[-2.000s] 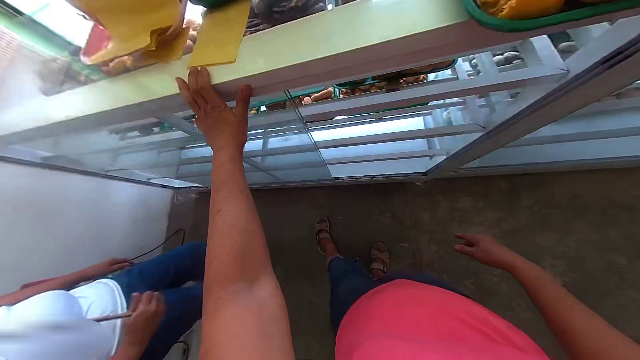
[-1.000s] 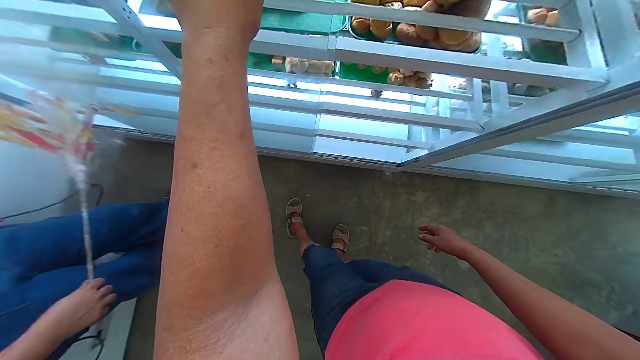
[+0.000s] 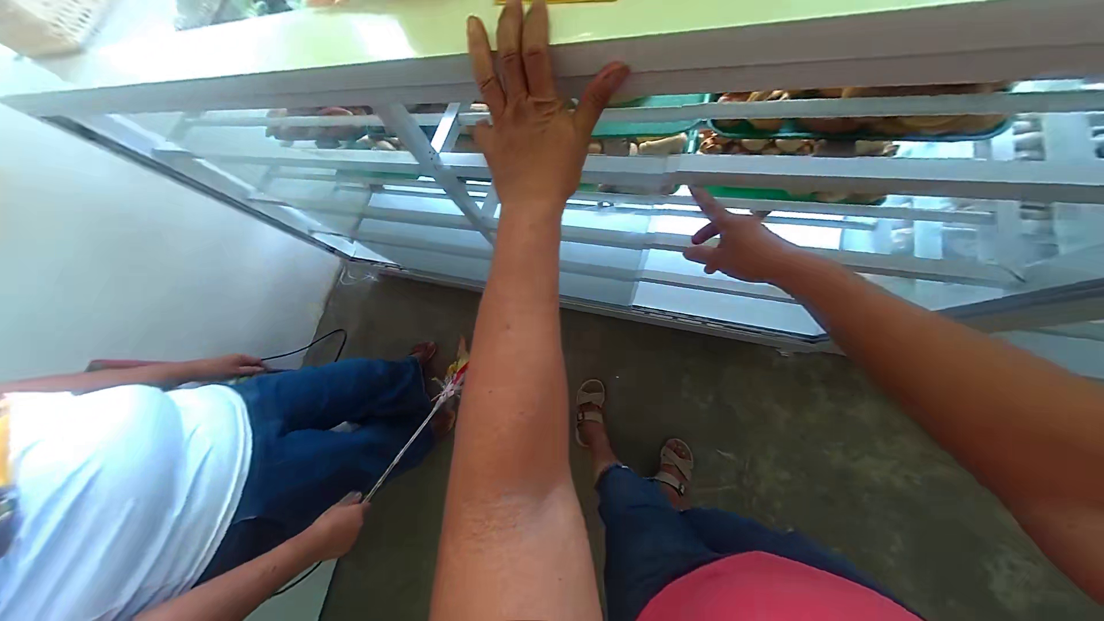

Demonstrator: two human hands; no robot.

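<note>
My left hand (image 3: 539, 121) lies spread on the front edge of the pale green countertop (image 3: 345, 43) of a display case, holding nothing. Lower and to the right, my right hand (image 3: 733, 241) has its index finger extended near the sliding glass panel and white shelf rails (image 3: 802, 177); whether it touches the glass I cannot tell. Behind the glass, green trays (image 3: 655, 116) hold brown bread-like items (image 3: 819, 112). A yellow item (image 3: 569, 2) lies on the counter just beyond my left fingertips.
At left stands a person in a white shirt (image 3: 138, 492), holding a thin stick (image 3: 405, 448) with a colourful plastic tuft. A black cord (image 3: 332, 336) runs near the white wall (image 3: 147, 250). A woven basket (image 3: 52, 26) sits on the counter's far left.
My right hand has come up from over the floor to the front of the case. My left hand again shows at the counter edge. The person's stick now points toward the floor.
</note>
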